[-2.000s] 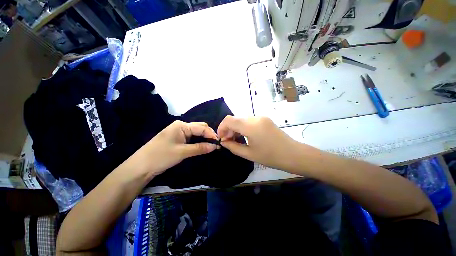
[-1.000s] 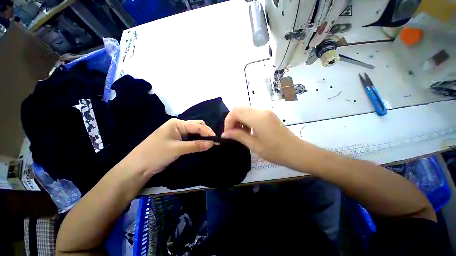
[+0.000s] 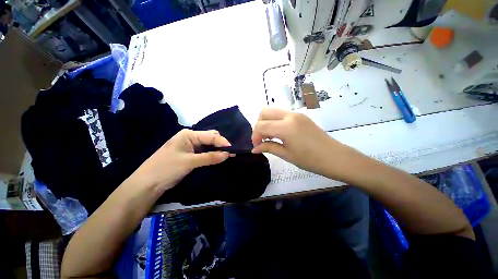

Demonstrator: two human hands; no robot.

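Observation:
A black garment piece (image 3: pixel 224 177) lies at the front edge of the white machine table, with a dark flap standing out behind my fingers. My left hand (image 3: pixel 199 150) pinches a folded edge of the cloth between thumb and fingers. My right hand (image 3: pixel 276 133) pinches the same edge a little further right, by the cloth's right side. The edge runs straight between the two hands. Any thread at the fingertips is too small to tell.
The sewing machine (image 3: pixel 322 32) stands behind right, with a tan block (image 3: pixel 310 95) by its foot. Blue thread snips (image 3: pixel 400 101) lie at right. A black garment pile (image 3: pixel 60 131) with a patterned strip (image 3: pixel 98 136) lies left. A blue basket (image 3: pixel 155 245) sits below the table edge.
My right hand has moved right, away from my left hand, so more of the folded edge shows between them. My left hand has shifted slightly left. The whole view has shifted a little.

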